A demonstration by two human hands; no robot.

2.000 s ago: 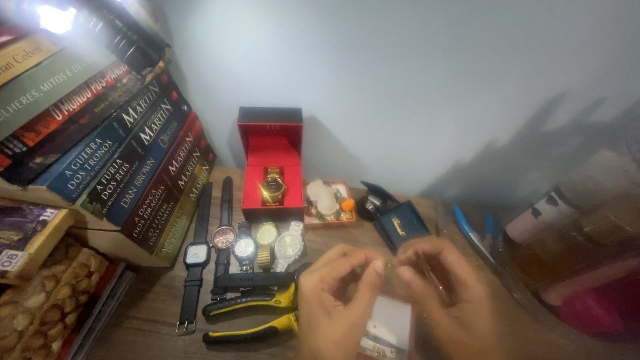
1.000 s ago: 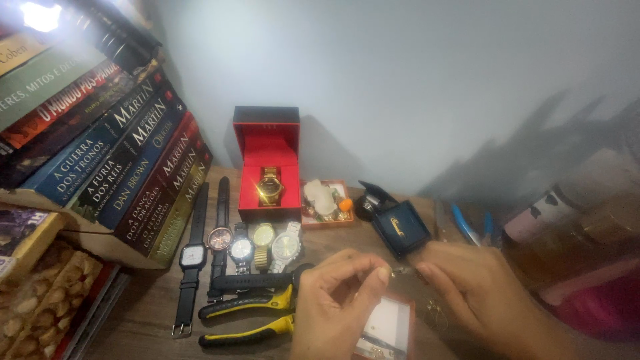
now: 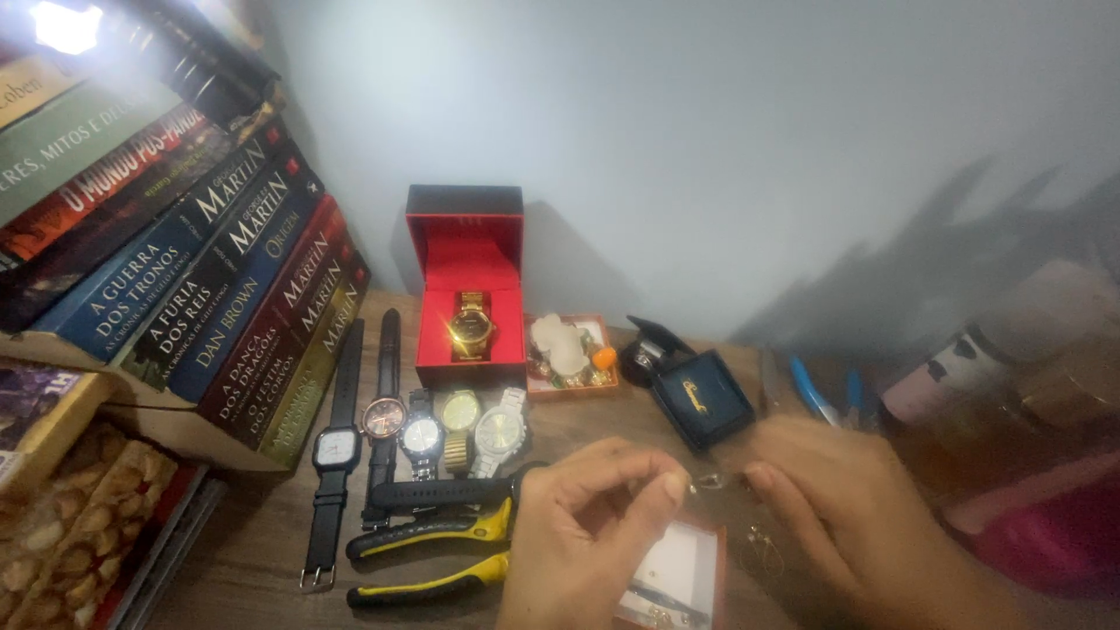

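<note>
Thumb and index finger of my left hand (image 3: 595, 525) are pinched on a tiny piece of jewelry (image 3: 693, 487), mostly hidden by the fingertips. To its right, my right hand (image 3: 840, 499) is blurred, its thumb apart from the fingers; whether it holds anything is unclear. A small clear item (image 3: 710, 481) lies between the hands. Thin gold-coloured jewelry (image 3: 764, 547) lies on the wooden table (image 3: 262, 525) beside my right hand. Below the hands is a small orange-edged box (image 3: 719, 560) with a white inside and small pieces in it. A dark blue jewelry box (image 3: 704, 398) sits just beyond them.
Several wristwatches (image 3: 422, 433) and yellow-black pliers (image 3: 429, 577) lie left of my left hand. Behind stand an open red-lined box (image 3: 472, 254) with a gold watch (image 3: 472, 325) and a box of beaded jewelry (image 3: 569, 350). Books (image 3: 236, 306) are stacked left; blue-handled pliers (image 3: 814, 394) lie right.
My hands were close together two seconds ago; my right hand has moved away to the right from my left hand, which stays pinched.
</note>
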